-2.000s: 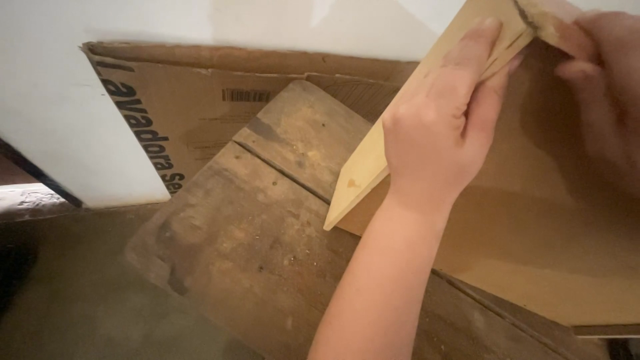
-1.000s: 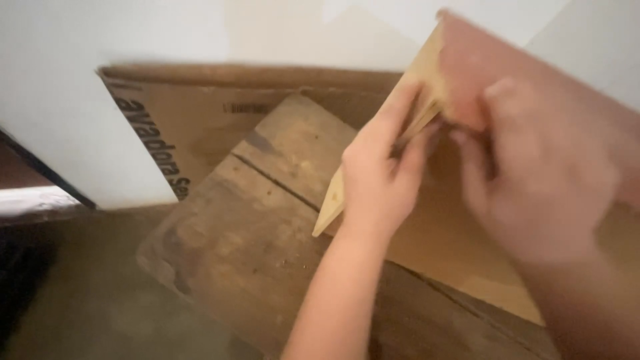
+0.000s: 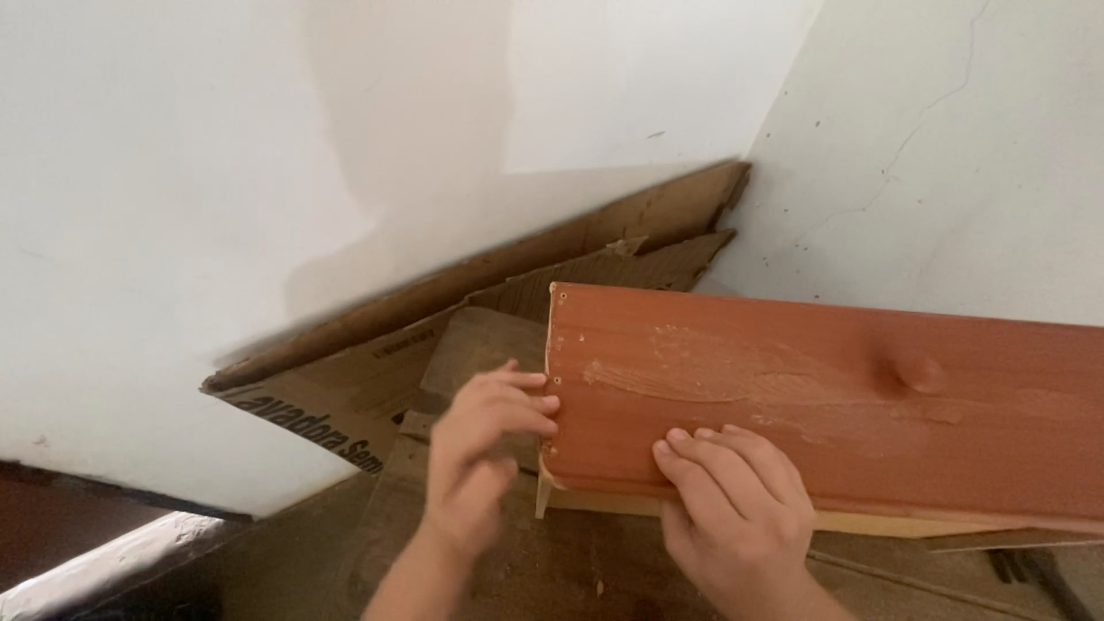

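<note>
A wooden drawer front, painted reddish brown, lies face up at the right, with small holes along its left end and rough patches on its face. Pale unpainted wood shows along its near edge. My left hand is at the left end, fingers apart and fingertips at the edge, gripping nothing visible. My right hand rests its fingertips on the red face near the front edge; its thumb goes down over that edge, partly hidden. Beneath is a worn wooden board surface.
Flattened cardboard with printed writing leans against a white wall behind the board. A cracked pale wall meets it at the right. A dark object is partly visible at the lower right.
The wooden piece has turned so that its red face is up and spans the right side. My left hand has let go of the pale panel. The view has shifted noticeably.
</note>
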